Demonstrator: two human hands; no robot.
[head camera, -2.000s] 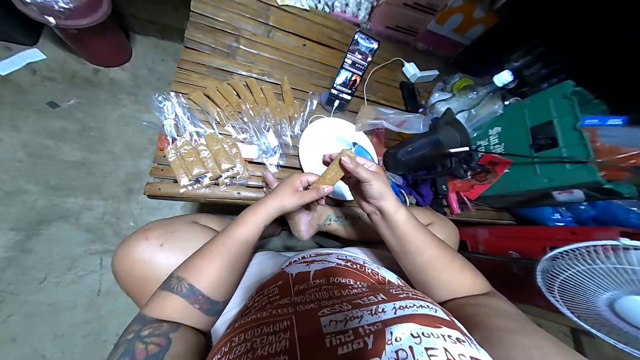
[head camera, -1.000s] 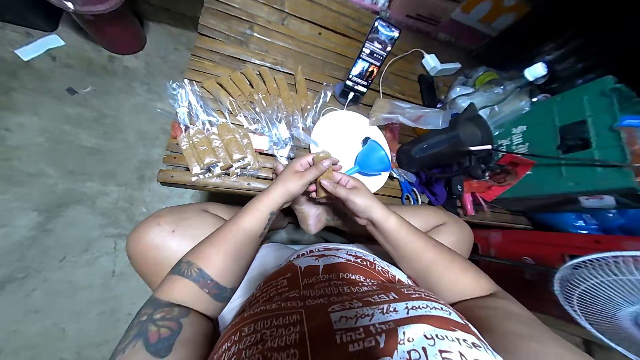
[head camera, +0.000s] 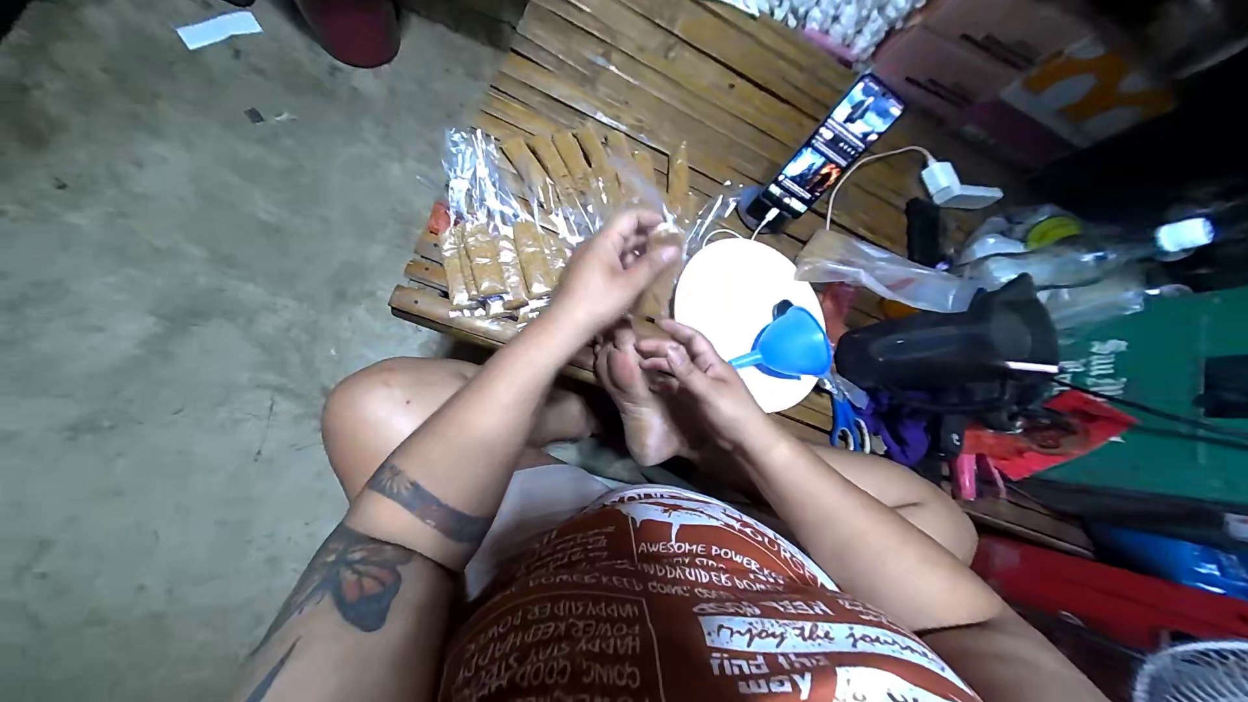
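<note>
My left hand (head camera: 624, 268) is raised over the table edge beside the filled packets, its thumb and fingers pinched at a clear plastic packet of brown contents (head camera: 659, 291), which is partly hidden and blurred. Below it and to the right, my right hand (head camera: 707, 385) is near my bare foot, fingers apart and slightly curled, with nothing seen in it. A blue plastic funnel (head camera: 792, 343) lies on its side on a round white lid or plate (head camera: 726, 288). Several filled clear packets (head camera: 534, 258) lie in a row at the left, and slim brown packets (head camera: 575, 161) are behind them.
A slatted bamboo table (head camera: 624, 58) holds a lit phone (head camera: 834, 146) on a stand, with its cable and a white charger (head camera: 941, 182). At the right are a black pitcher (head camera: 936, 351), blue-handled scissors (head camera: 846, 424), plastic bottles (head camera: 1063, 258) and a green crate (head camera: 1160, 380). A fan (head camera: 1194, 673) stands lower right.
My hands were together around a brown packet; now they are apart. My left hand has moved up toward the row of packets, and the right hand's fingers have come off the packet.
</note>
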